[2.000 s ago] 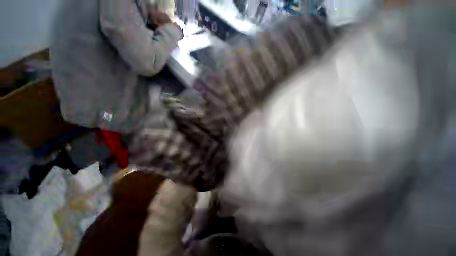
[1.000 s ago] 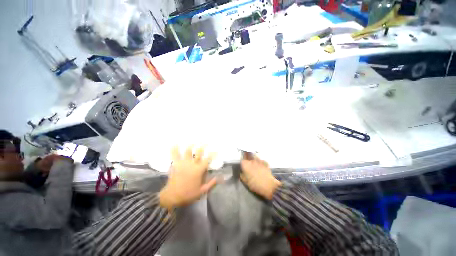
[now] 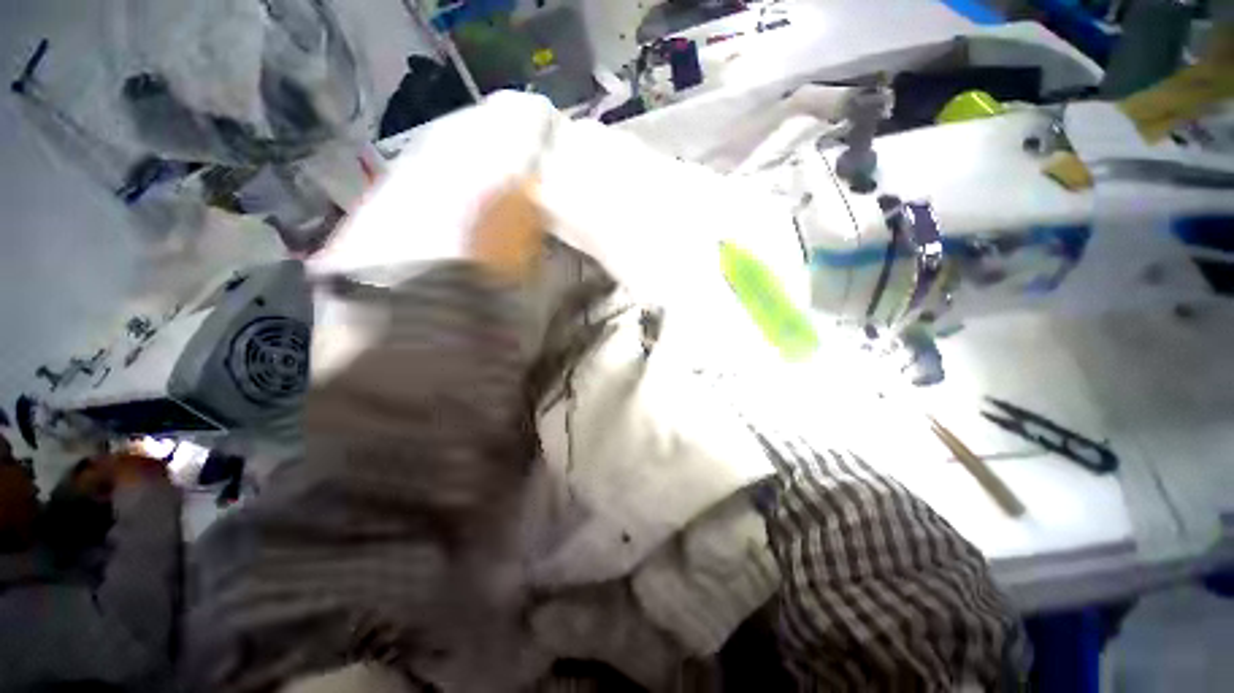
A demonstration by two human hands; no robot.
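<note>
The light grey garment piece (image 3: 650,447) lies over the table front and hangs toward my lap, overexposed to white toward the back. My left hand (image 3: 509,228) is blurred at the end of its striped sleeve, over the cloth's back left part; its fingers cannot be made out. My right hand is not visible; only its striped sleeve shows at the lower right, against the cloth. The sewing machine (image 3: 974,264) stands to the right of the cloth. A lime-green tag (image 3: 769,301) shows left of its needle area.
Black thread snips (image 3: 1050,433) and a thin brown-handled tool (image 3: 977,467) lie on the right of the table. A grey box with a round fan grille (image 3: 271,355) stands at the left. Another person's hand (image 3: 125,471) and sleeve are at the left edge.
My left hand has moved forward over the cloth. My right hand has gone out of sight. More cloth lies bunched at the front, and the lime-green tag has come into view.
</note>
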